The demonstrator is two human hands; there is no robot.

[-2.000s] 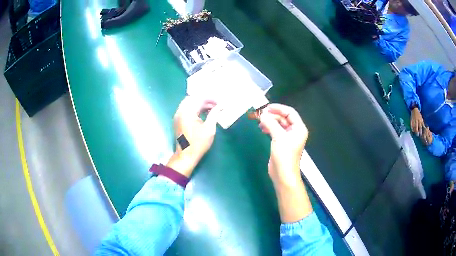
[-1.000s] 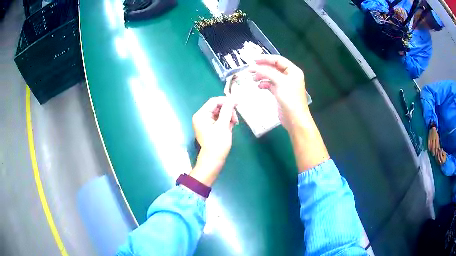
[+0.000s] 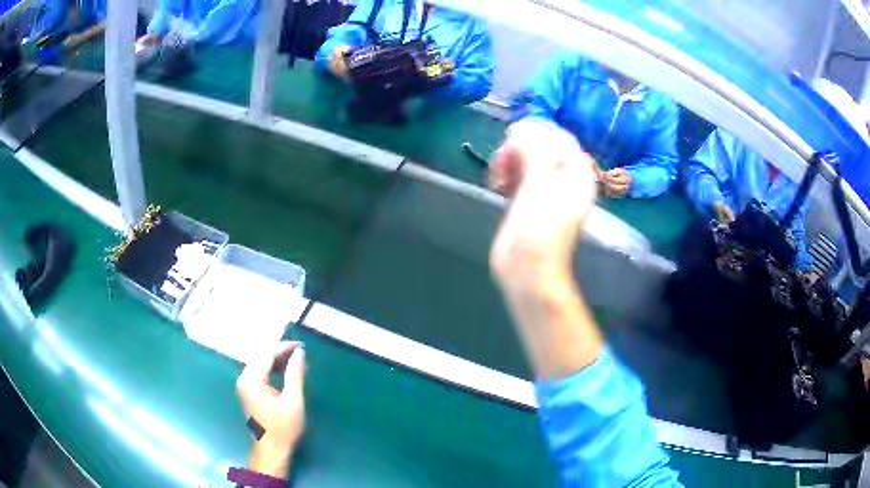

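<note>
My left hand [image 3: 275,396] is at the lower left, just below the white sheet [image 3: 238,310]. Its thumb and fingertips are close together; I cannot tell if anything small is between them. A small black pad [image 3: 255,428] is on its back. My right hand [image 3: 546,181] is raised at the upper centre, blurred, with its fingers curled; its contents cannot be made out. The white sheet lies over a shallow pale tray [image 3: 292,276]. Beside it another tray [image 3: 212,232] holds thin black leads [image 3: 157,255] with gold tips and white ends.
A dark conveyor [image 3: 382,257] with a pale rail [image 3: 420,360] runs beyond the green bench. Black units [image 3: 777,276] with wires are at the right. Workers in blue smocks [image 3: 611,119] sit across the line. A black curved object [image 3: 46,262] lies at the far left.
The view has swung right, so the trays now appear further left. My right hand has left the white sheet and risen away to the right. My left hand remains near the sheet.
</note>
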